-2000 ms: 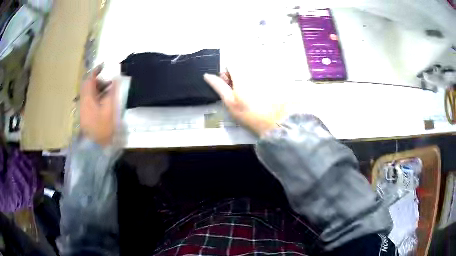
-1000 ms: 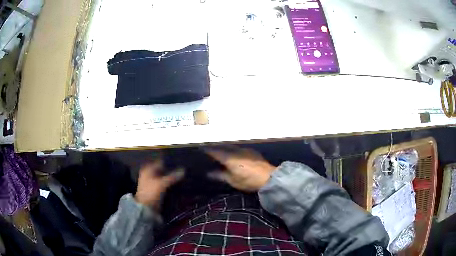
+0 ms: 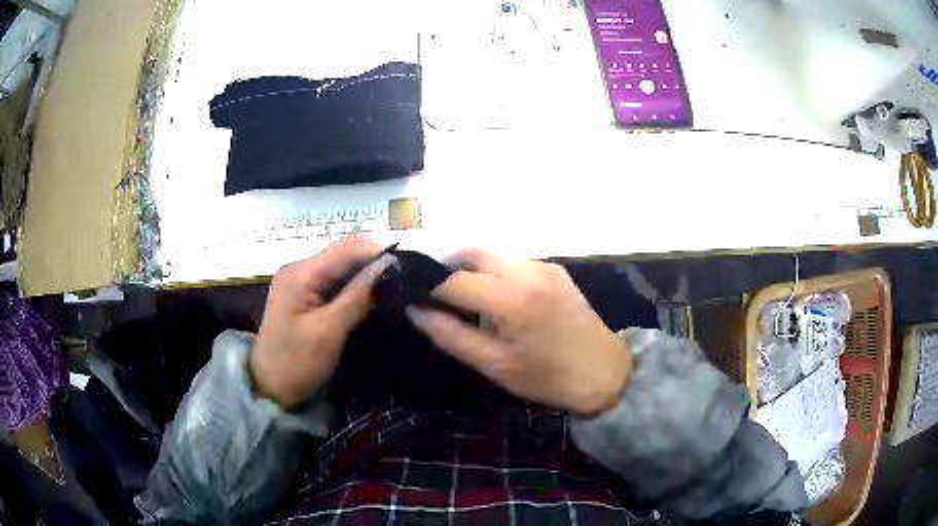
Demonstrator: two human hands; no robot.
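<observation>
A dark fabric panel (image 3: 406,344) is held up at the table's front edge, over the lap. My left hand (image 3: 317,321) pinches its upper left part between thumb and fingers. My right hand (image 3: 540,331) grips its upper right part, with the thumb below the fingers. The panel's lower part hangs dark against the lap, and its outline there is hard to tell. A folded stack of dark panels (image 3: 321,134) lies on the white table beyond my hands, with a thin white line along its top edge. Whether chalk is in my right hand cannot be told.
A phone with a purple screen (image 3: 640,67) lies on the white table (image 3: 535,195). A small tan square (image 3: 404,214) is at the table's front edge. A tan board (image 3: 87,154) is at the left. An orange-brown basket (image 3: 874,396) with plastic bags and paper is at the lower right.
My hands left the stack, went down to the lap and have come up to the table edge holding a dark panel. The view has shifted slightly.
</observation>
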